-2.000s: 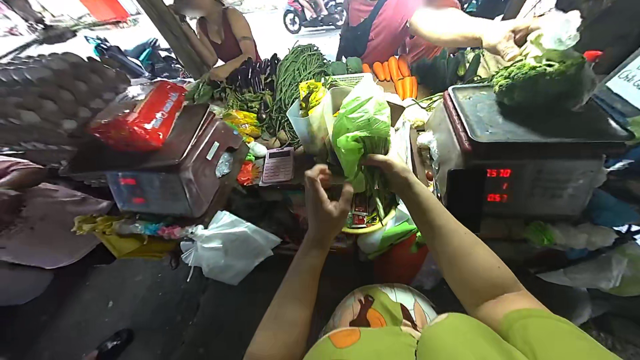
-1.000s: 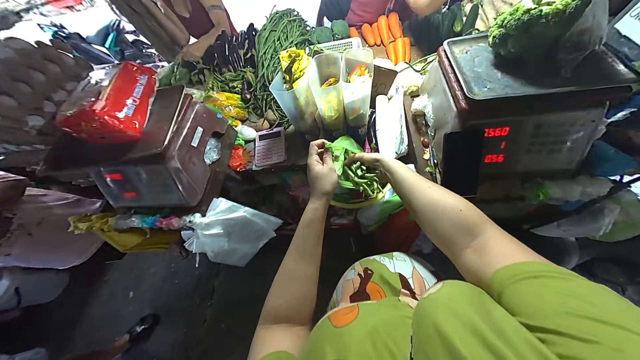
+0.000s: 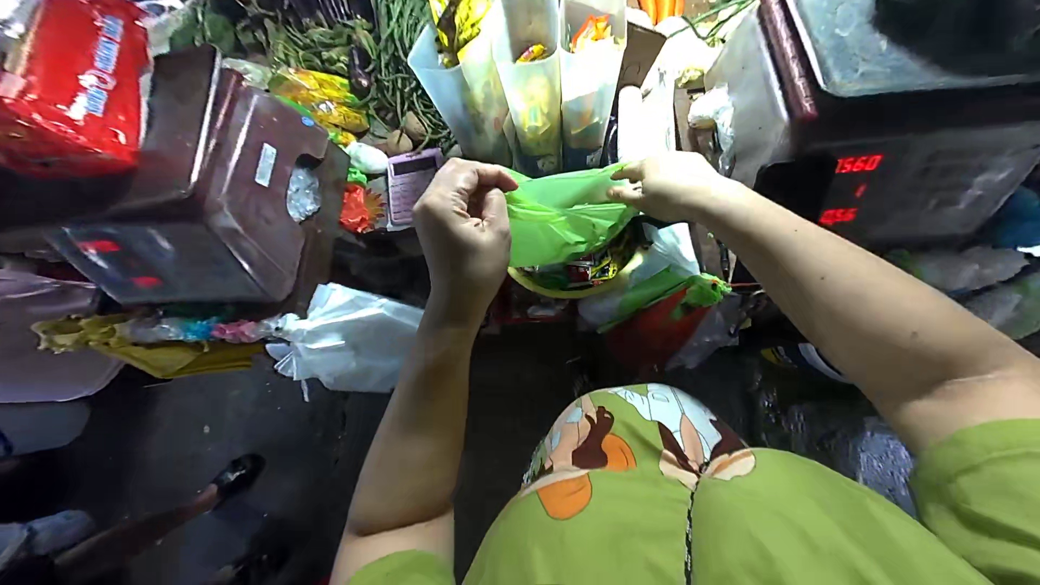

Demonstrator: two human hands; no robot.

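Note:
Between my two hands a thin green plastic bag [image 3: 569, 218] is stretched over a yellow-rimmed basket [image 3: 561, 291] of small packets. My left hand [image 3: 471, 219] pinches the bag's left edge with fingers curled. Thumb and fingers of my right hand [image 3: 670, 185] grip its upper right edge. What the bag contains is hidden. Just behind it stand tall clear plastic containers [image 3: 528, 97] with yellow and orange packets. A pink calculator [image 3: 412, 187] lies left of my left hand.
Weighing scales stand at left [image 3: 244, 195] and right [image 3: 910, 154], the right one with red digits lit. White plastic bags [image 3: 349, 337] hang below the left scale. A red package [image 3: 73, 81] rests on it. Long green beans [image 3: 402, 65] lie behind. A person's foot [image 3: 238, 474] shows lower left.
Two seconds ago my right hand held a raised green bag; one second ago both hands were on a bag with green vegetables low at the basket. Now the bag is spread between them.

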